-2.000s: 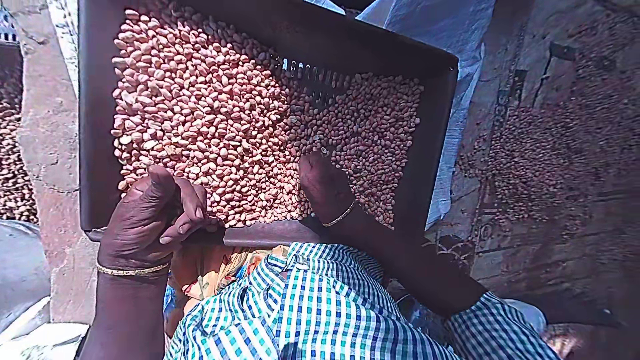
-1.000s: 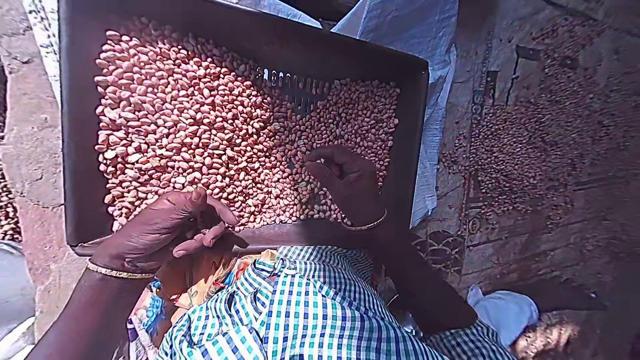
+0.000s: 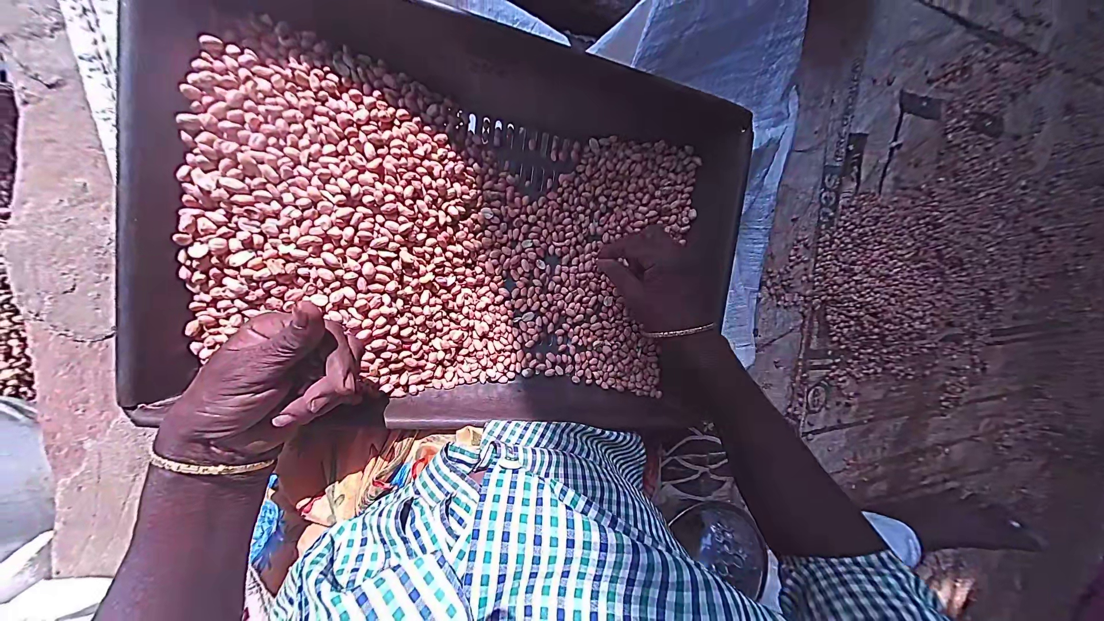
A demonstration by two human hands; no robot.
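A dark rectangular plastic tray with a slotted bottom lies in front of me, spread with shelled peanuts. The left part of the peanuts is sunlit, the right part shaded. My left hand is at the tray's near left corner, fingers curled inward; whether something is inside them is hidden. My right hand hovers at or just over the peanuts on the right side, thumb and forefinger apart, with nothing visible between them. Bracelets circle both wrists.
More peanuts are spread on a printed sheet at the right. A white woven sack lies behind the tray. A round metal vessel stands below my right forearm; another metal vessel is at the left edge.
My right hand has moved right across the peanuts, from near the tray's middle to its right side. My left hand stays at the near left corner. Small gaps now show among the peanuts.
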